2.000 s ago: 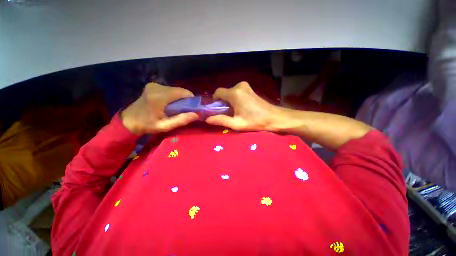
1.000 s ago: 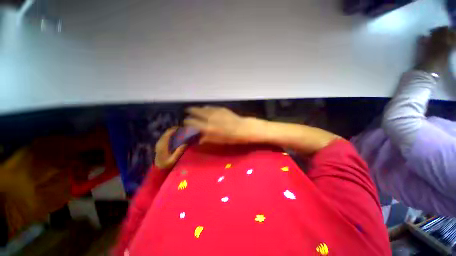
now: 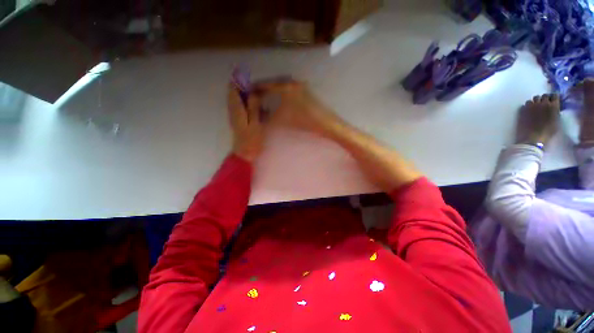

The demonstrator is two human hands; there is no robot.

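Observation:
My left hand [image 3: 244, 123] is over the white table [image 3: 163, 149], upright, and holds a purple looped cord bundle [image 3: 241, 77]. The light loops stick out above the fingers, and the lower part is hidden in the hand. My right hand [image 3: 286, 104] is blurred and close beside the left one. Something greyish shows between the two hands, too blurred to name. Whether the right hand grips anything cannot be told.
Sleeved purple bundles [image 3: 456, 68] lie on the table at right, with a tangled purple heap [image 3: 560, 32] beyond them. A person in lilac [image 3: 540, 221] has both hands near the heap. A brown carton [image 3: 260, 26] stands at the far side. Small clear glints [image 3: 115, 129] show at left.
My hands have moved from the table's front edge, near my body, out over the table. The view has risen, showing the carton, bundles and heap. The left hand has turned upright.

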